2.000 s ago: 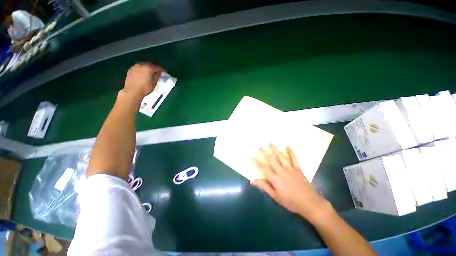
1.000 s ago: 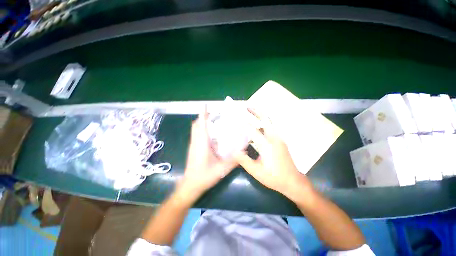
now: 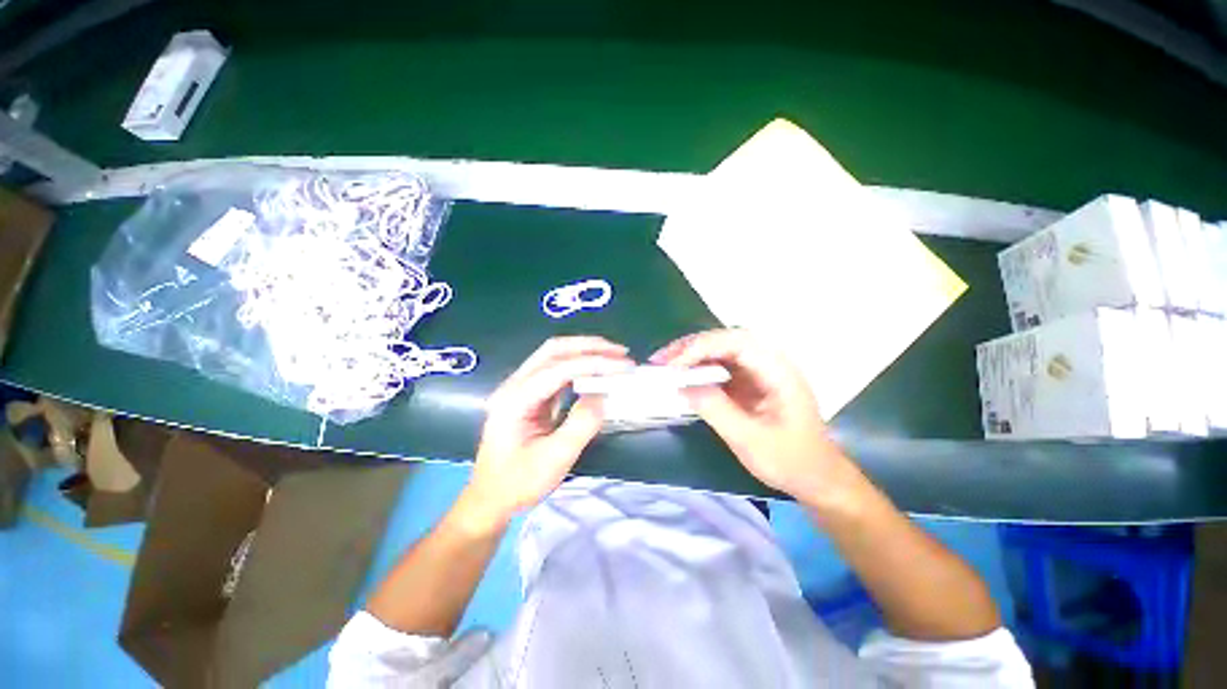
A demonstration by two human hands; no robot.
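Note:
My left hand (image 3: 545,424) and my right hand (image 3: 754,404) hold a white retail box (image 3: 649,396) between them at the bench's front edge, one at each end. The box's near side faces me; its printed face is hidden. A coiled white cable (image 3: 577,298) lies on the bench just beyond my hands. A sticker sheet (image 3: 807,256), pale with yellow edges, lies across the pale rail and bench, beyond my right hand. A cable pile (image 3: 337,289) lies at left on a clear plastic bag (image 3: 168,289).
White retail boxes (image 3: 1063,384) stand in two rows at right. One finished box (image 3: 175,88) lies on the green belt at far left, beyond the pale rail (image 3: 565,185). An open brown carton (image 3: 303,565) and a blue stool (image 3: 1097,592) are below the bench.
My left hand has come back from the belt to meet my right hand, which left the sheet. Both now hold a box close to my body. The view has tilted down.

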